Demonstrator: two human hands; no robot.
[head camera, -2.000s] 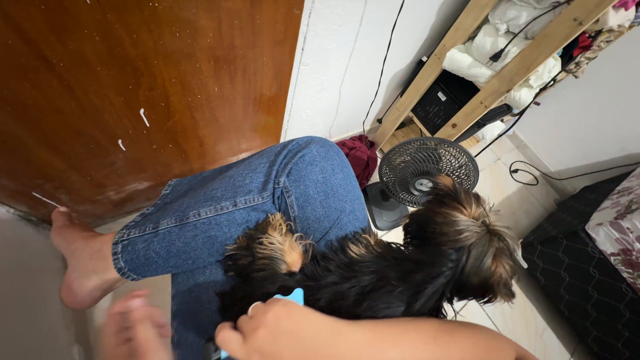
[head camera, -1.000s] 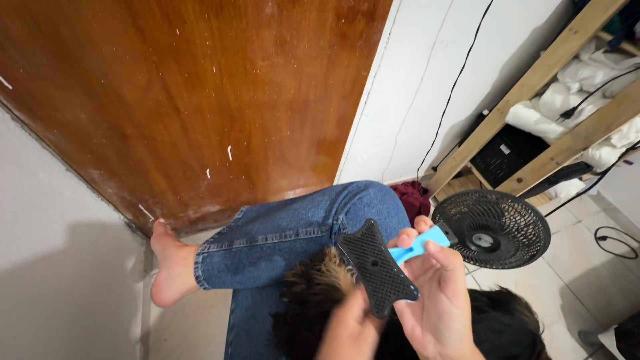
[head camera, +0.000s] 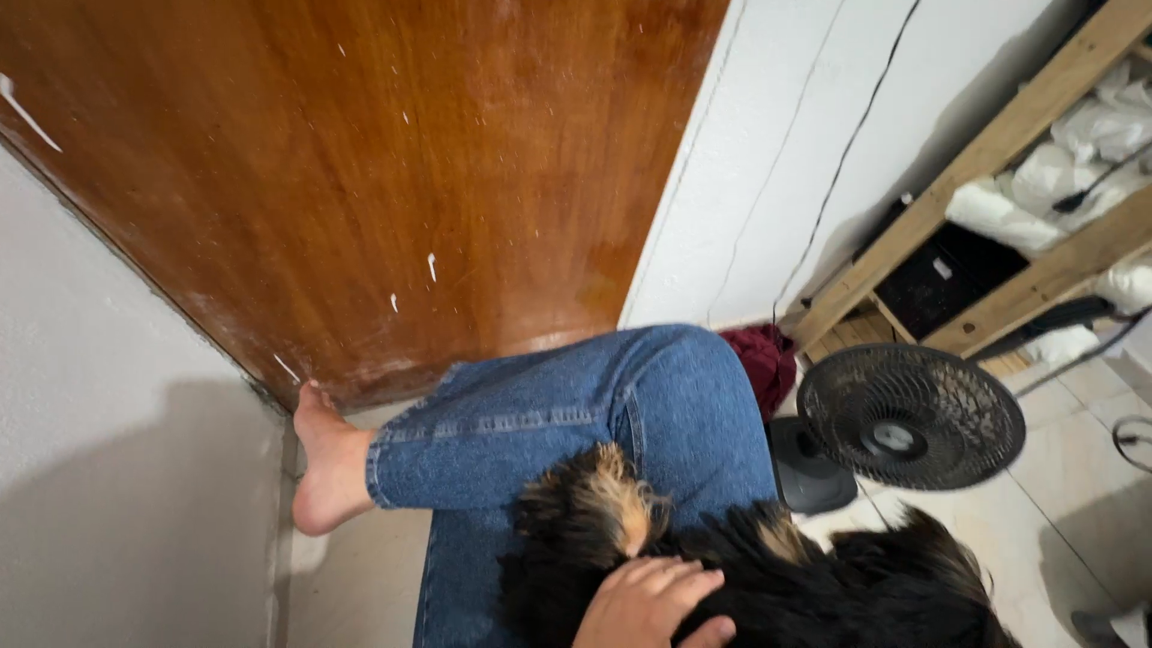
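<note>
A small long-haired dog (head camera: 783, 576) with black and tan fur lies across the lap, over the blue jeans (head camera: 540, 423). My left hand (head camera: 655, 598) rests on the dog's dark fur at the bottom centre, palm down, fingers extended and thumb to the right. No object shows in it. Near its fingertips is a tan tuft of fur (head camera: 621, 504). My right hand is out of view. The lower part of the dog is cut off by the frame's bottom edge.
A black fan (head camera: 911, 416) stands on the tiled floor right of the knee. Behind it are a dark red cloth (head camera: 763, 367) and a wooden shelf (head camera: 981, 171) holding white bundles. A brown wooden door (head camera: 360, 180) and a bare foot (head camera: 331, 459) are at left.
One second ago both hands were together over the dog with a blue-handled tool with a black textured head. The tool and my right hand have left view; my left hand now lies on the dog.
</note>
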